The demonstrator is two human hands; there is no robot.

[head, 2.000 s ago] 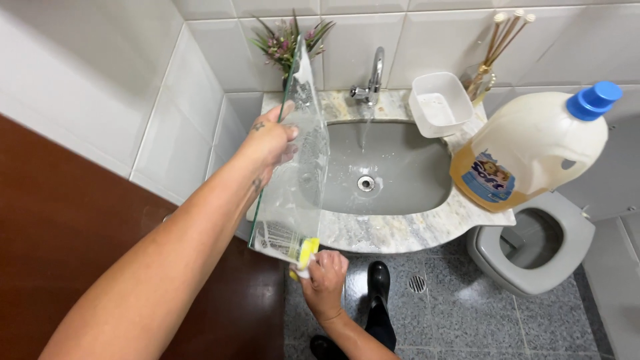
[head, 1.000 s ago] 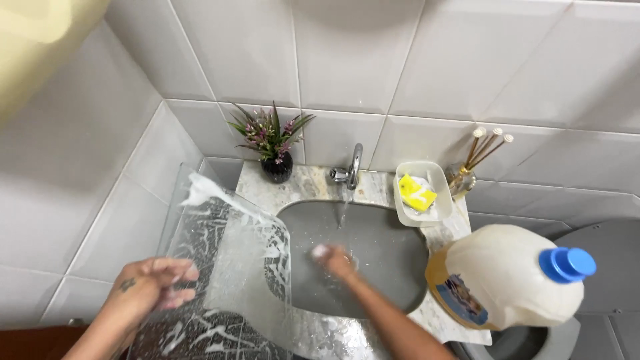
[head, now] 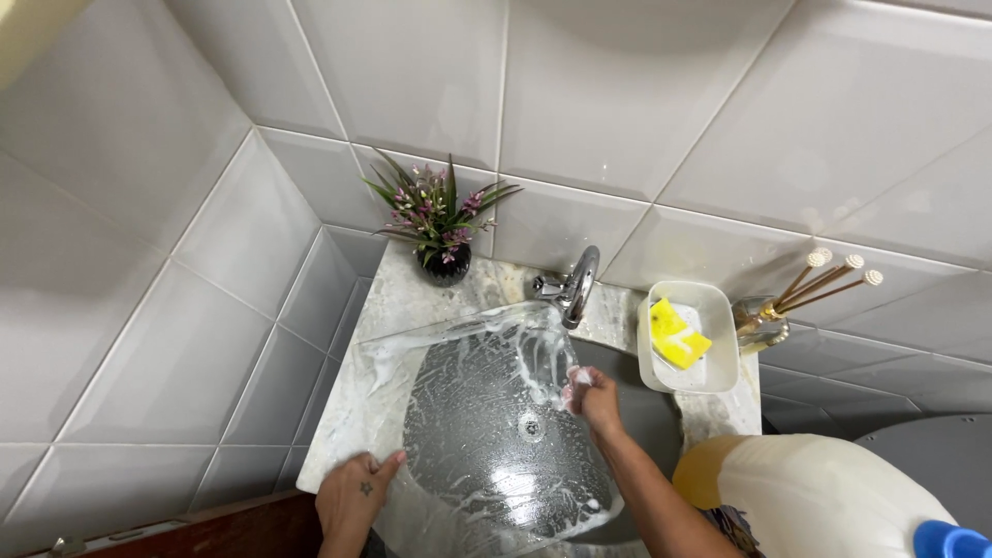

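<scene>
A clear glass pane [head: 480,418], streaked with suds, lies slanted over the grey sink basin [head: 647,418], its upper edge below the chrome faucet [head: 577,287]. My left hand [head: 356,496] grips the pane's left edge, thumb on top. My right hand [head: 590,397], foamy at the fingertips, is at the pane's right edge with fingers curled; whether it grips the edge is hard to tell. The drain [head: 532,426] shows through the glass. To the right, a yellow sponge [head: 678,335] with foam on it rests in a white plastic container [head: 725,364].
Purple flowers in a dark vase [head: 444,265] stand at the back left of the marble countertop [head: 380,310]. A reed diffuser [head: 763,314] is at the back right. A large jug with a blue cap [head: 821,480] is at front right, beside a grey toilet lid [head: 938,457].
The pane, upright two seconds ago, now lies over the basin. The sponge, in my right hand at first, is in the container. My right hand has moved from the basin to the pane's right edge.
</scene>
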